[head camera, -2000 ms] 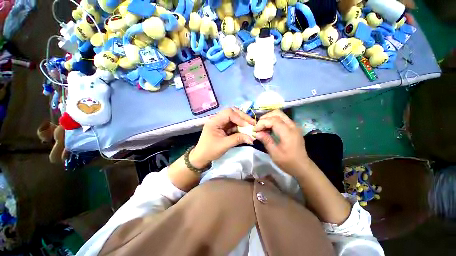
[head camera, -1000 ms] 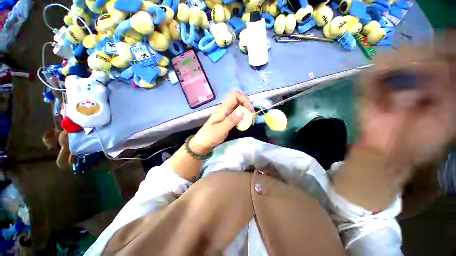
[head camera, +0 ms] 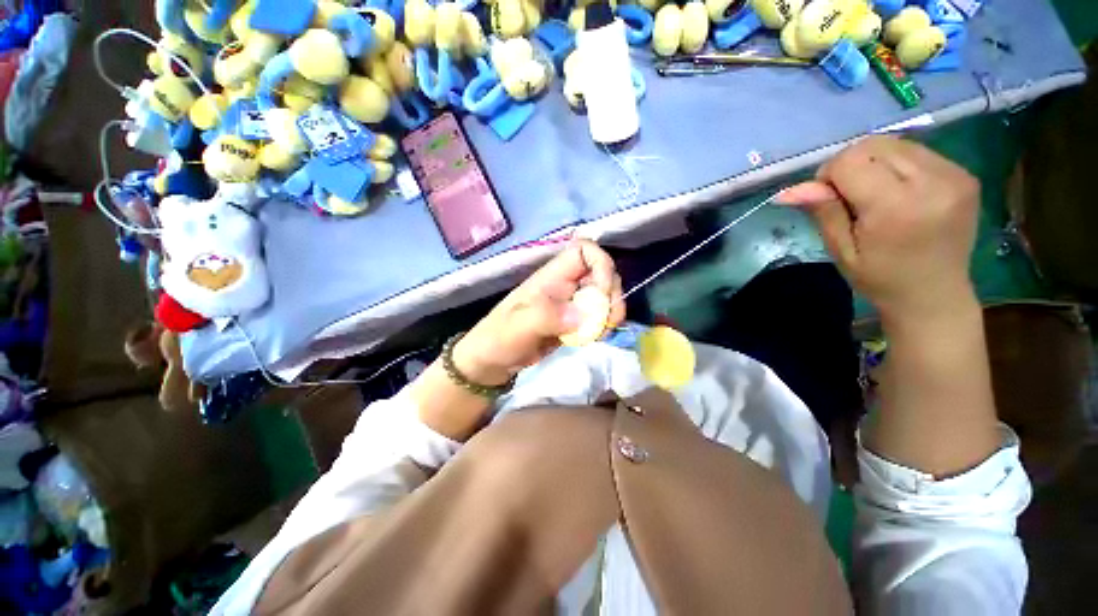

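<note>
My left hand [head camera: 548,311] holds a pale yellow plush piece [head camera: 585,318] in its fingertips at the lap, below the table's front edge. A second yellow plush part [head camera: 666,357] hangs beside it, joined by a bit of light blue. My right hand [head camera: 885,217] is raised to the right with thumb and forefinger pinched on a pale sewing thread [head camera: 704,244]. The thread runs taut between the two hands. No needle can be made out.
The grey-blue table [head camera: 325,259] holds a heap of yellow-and-blue plush toys [head camera: 319,58], a smartphone [head camera: 456,184], a white cylinder [head camera: 608,84], slim metal tools [head camera: 722,63], a green packet [head camera: 893,75] and a white plush [head camera: 214,259]. A carton [head camera: 1048,319] stands at the right.
The hands were together at the piece; my right hand then swung out right, blurred, and is now sharper and nearer the table edge, with the thread taut. The second yellow part hangs slightly lower.
</note>
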